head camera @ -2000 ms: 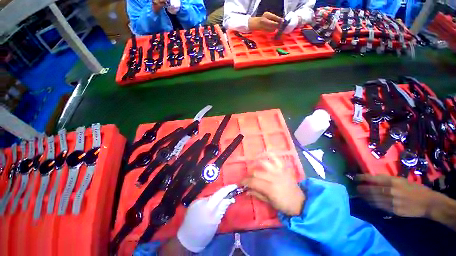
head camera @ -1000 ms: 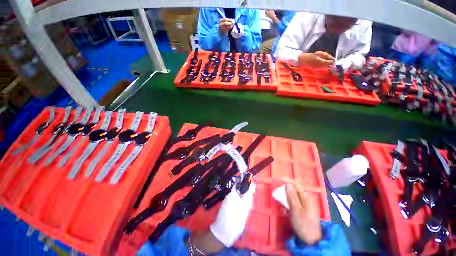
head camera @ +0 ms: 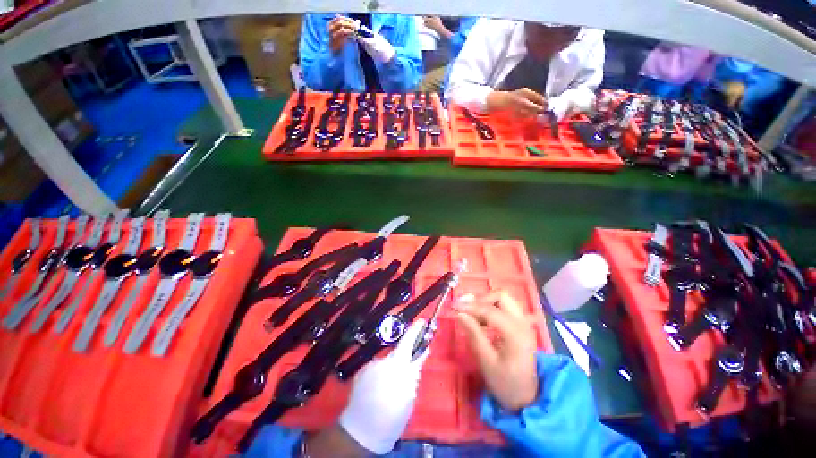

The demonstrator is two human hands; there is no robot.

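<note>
My left hand (head camera: 386, 394), in a white glove, grips a watch (head camera: 429, 335) seen nearly edge-on above the middle compartment tray (head camera: 488, 255); a thin pale strap points up and right from it. My right hand (head camera: 503, 344), bare, is just right of the watch with its fingers curled and fingertips near the strap; whether they pinch a small white cloth is unclear. Black-strap watches (head camera: 331, 313) lie in overlapping diagonal rows on the left part of this tray. One watch face (head camera: 390, 329) beside my glove shows a bright white ring.
Grey-strap watches (head camera: 121, 264) lie in a row on the left tray. A white bottle (head camera: 577, 282) and white pointed piece (head camera: 575, 344) are right of the middle tray. Black watches heap on the right tray (head camera: 626, 277). Opposite are two workers and their trays; a white frame crosses above.
My left hand has turned the watch from face-visible to nearly edge-on. My right hand has risen from the tray towards it, fingers now curled; the white cloth no longer shows clearly.
</note>
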